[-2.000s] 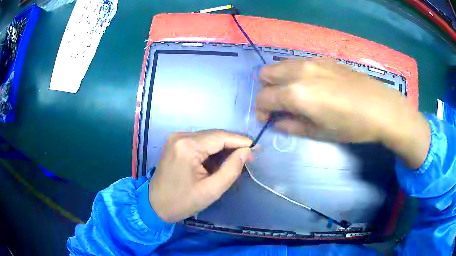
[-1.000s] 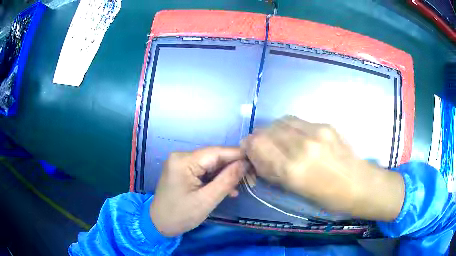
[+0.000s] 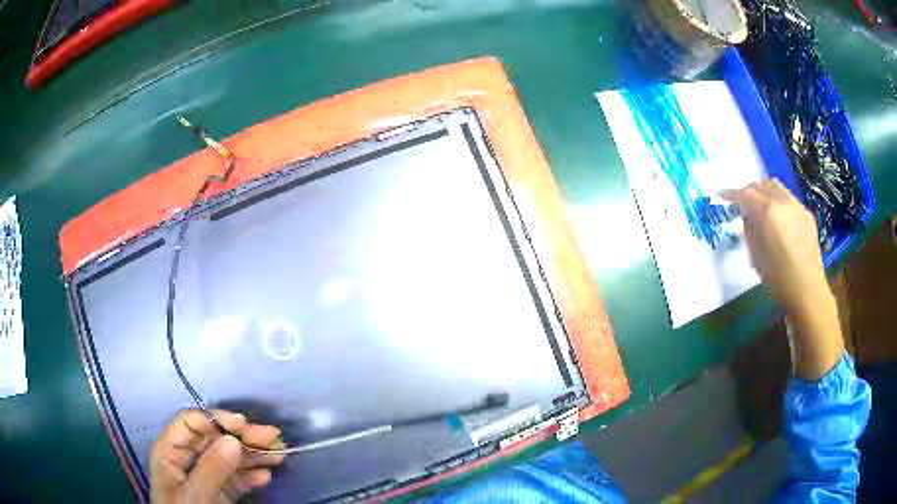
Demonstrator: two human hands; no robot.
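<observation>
The dark grey laptop lid back cover lies on the red foam pad. My left hand pinches the display cable near the cover's lower edge. The cable curves up across the cover and over its top edge to a small pale and yellow end on the worktop. From my fingers a pale and black stretch runs right towards the lower right corner. My right hand is at the blue adhesive strips on the white sheet; its fingertips are small, and whether they grip a strip cannot be told.
A blue parts bin with dark and gold cables stands at the right. A tape roll is beside the sheet at the top. Another red pad shows at the upper left, and a speckled white sheet at the left edge.
The view has turned to the right. My right hand has left the cable and moved over to the blue strips. My left hand still holds the cable, which now bows leftward.
</observation>
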